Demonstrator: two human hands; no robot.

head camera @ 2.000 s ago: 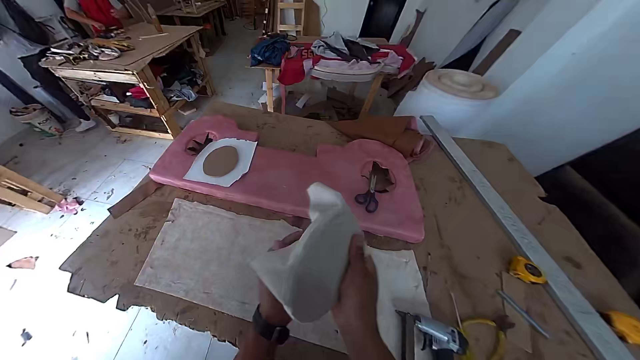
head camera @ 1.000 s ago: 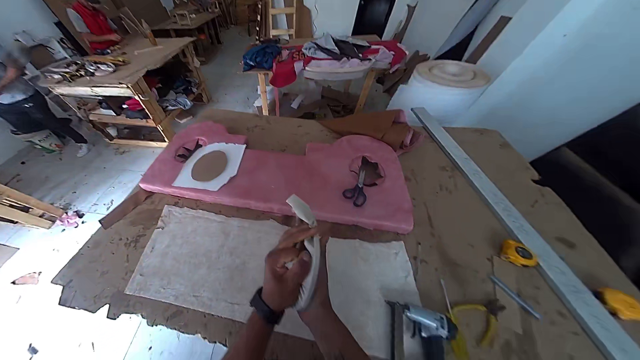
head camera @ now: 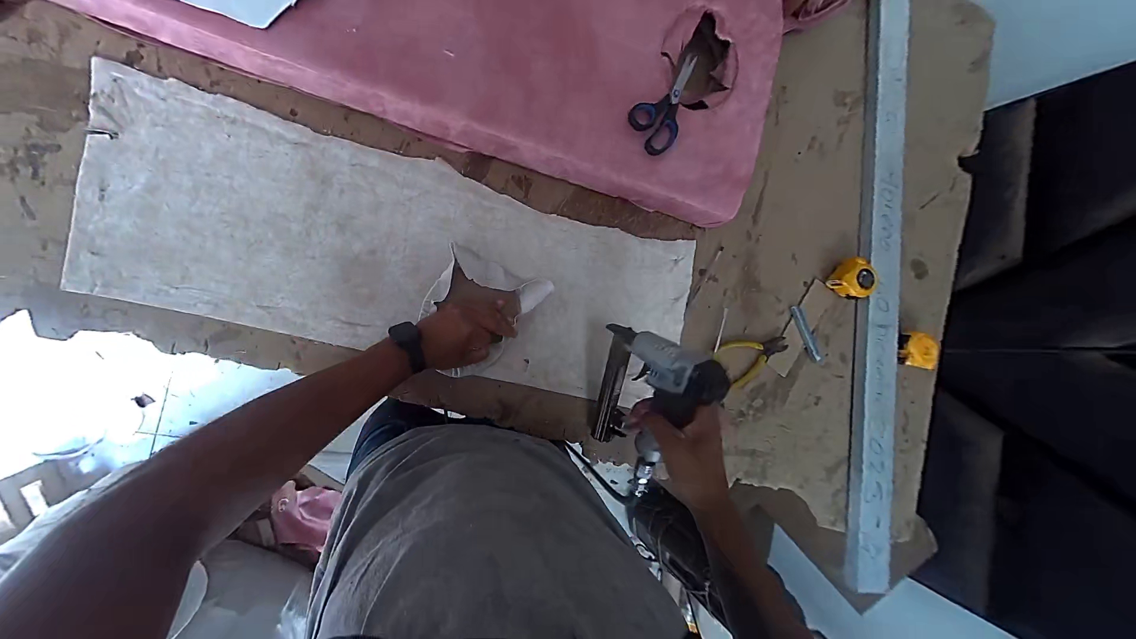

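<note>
My left hand, with a black watch at the wrist, is on a small fabric-covered piece whose pale cloth edges stand up around a brown middle. That piece lies on a long off-white fabric sheet. At the right, my right hand is closed around the handle of a pneumatic staple gun, its nose pointing left over the sheet's right end. Beyond the sheet lies a pink upholstered panel, with dark-handled scissors beside its torn-edged hole.
A long metal bar with handwriting runs along the right side. Near it are a yellow tape measure, another yellow tool, yellow-handled pliers and a strip of staples. An air hose hangs by the brown-covered table's front edge.
The pale cloth piece, held up in both hands before, is now down on the sheet under my left hand. My right hand has taken hold of the staple gun. The view has tipped down.
</note>
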